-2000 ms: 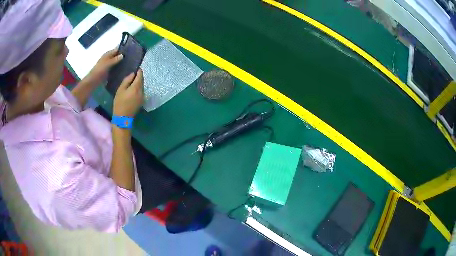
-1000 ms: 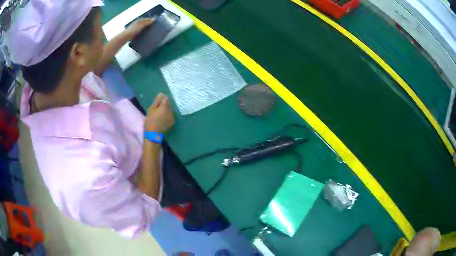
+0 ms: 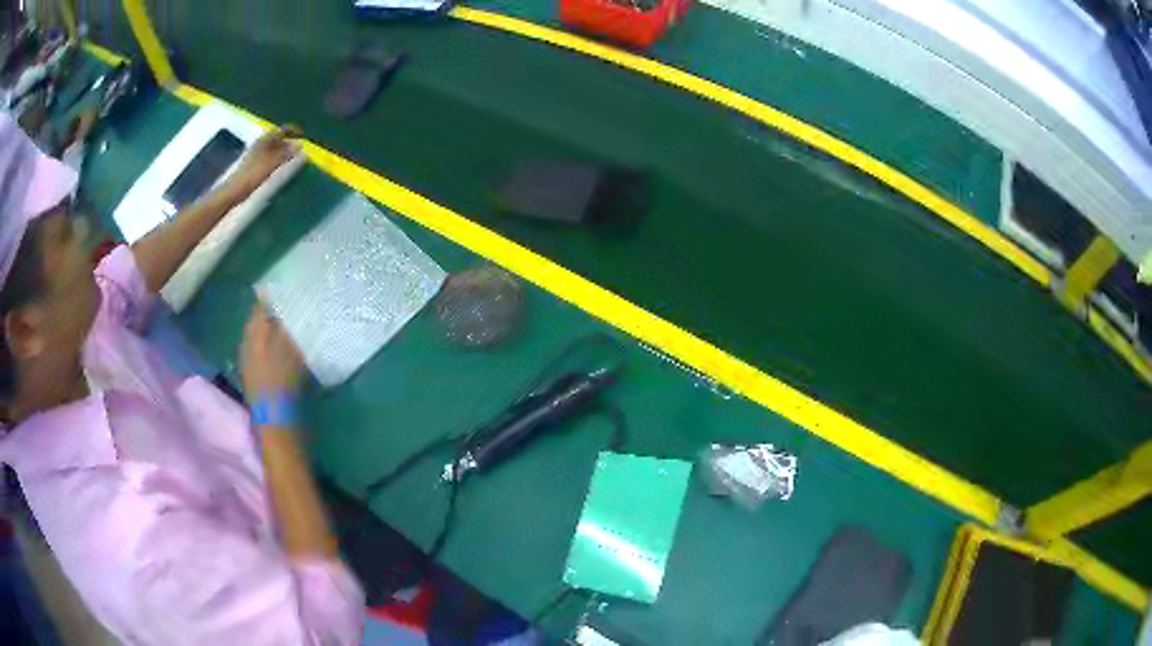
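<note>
Neither of my hands can be made out. A dark, blurred flat slab [image 3: 844, 591] lies at the bottom edge, with a small white shape [image 3: 872, 636] at its lower end; I cannot tell what that is. To its right is a yellow-framed tray [image 3: 941, 603] with a dark centre. Left of the slab is a green box [image 3: 628, 524], with a crinkled clear bag [image 3: 750, 473] beside it. A black electric screwdriver [image 3: 537, 420] lies on the green worktop with its cable around it. A round speckled dish [image 3: 480, 307] and a silvery mat [image 3: 348, 288] lie further left.
A person in pink [image 3: 164, 505] works at the left, one hand by the mat, the other reaching past the white foam tray [image 3: 142, 202]. Dark flat pieces [image 3: 550, 189] lie on the dark green belt behind the yellow edge [image 3: 796, 410]. A red bin [image 3: 625, 18] stands beyond.
The view has shifted. The fingertip at the lower right is gone. The other person no longer holds the dark device, and their far hand reaches toward the belt. Dark pieces now show on the belt.
</note>
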